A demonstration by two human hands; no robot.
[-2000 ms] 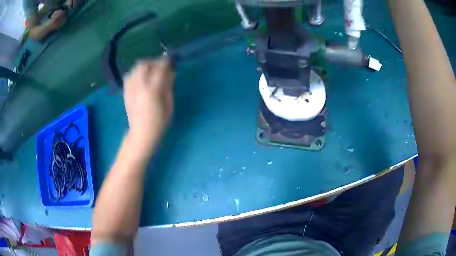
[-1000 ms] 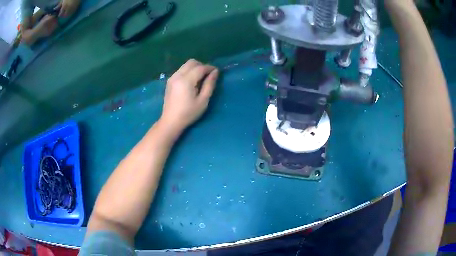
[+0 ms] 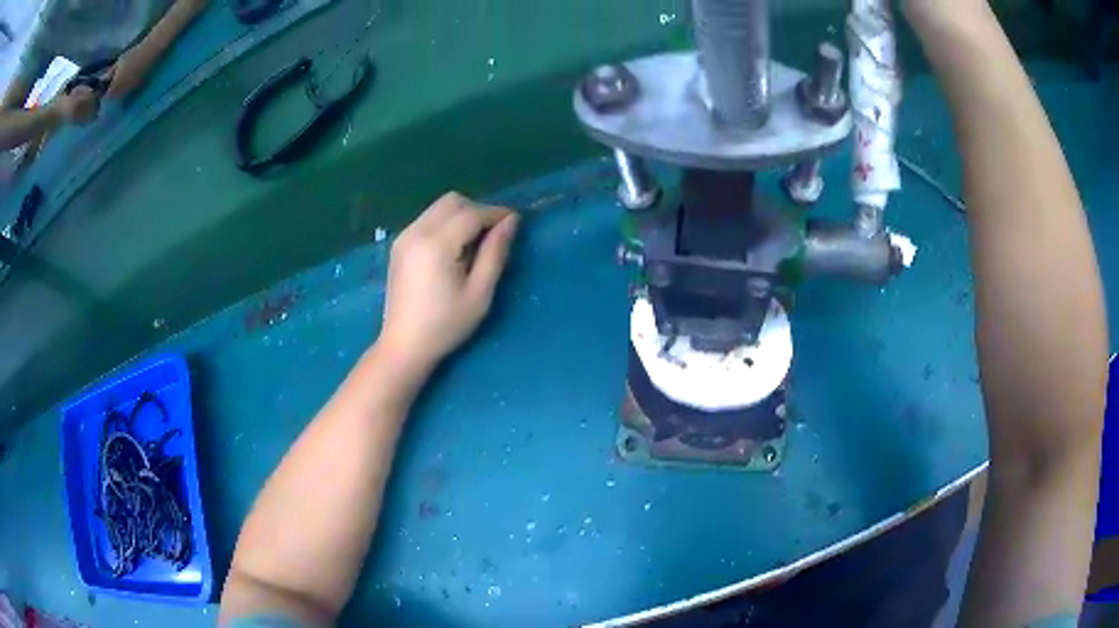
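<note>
The hand press stands on the bench in front of me, with a metal top plate (image 3: 712, 117) and a dark ram (image 3: 712, 288) low over the round white disc (image 3: 718, 380). The tape-wrapped lever (image 3: 874, 111) rises at its right. My left hand (image 3: 448, 270) rests on the bench left of the press, fingers curled; nothing shows in it, though its fingertips are partly hidden. My right hand (image 3: 945, 10) is at the top edge, mostly cut off, so its grip cannot be seen. A black headphone headband (image 3: 276, 117) lies on the green belt beyond the bench.
A blue tray (image 3: 203, 515) of tangled black yokes and wires is at the lower left. Another person's hands (image 3: 92, 92) hold something dark at the upper left. A thin dark rod (image 3: 933, 182) lies right of the press. The bench's pale edge (image 3: 785, 567) curves below.
My left hand has moved from beside the headband back onto the bench near the press. The headband lies free on the belt. The view has shifted, showing more of the press top.
</note>
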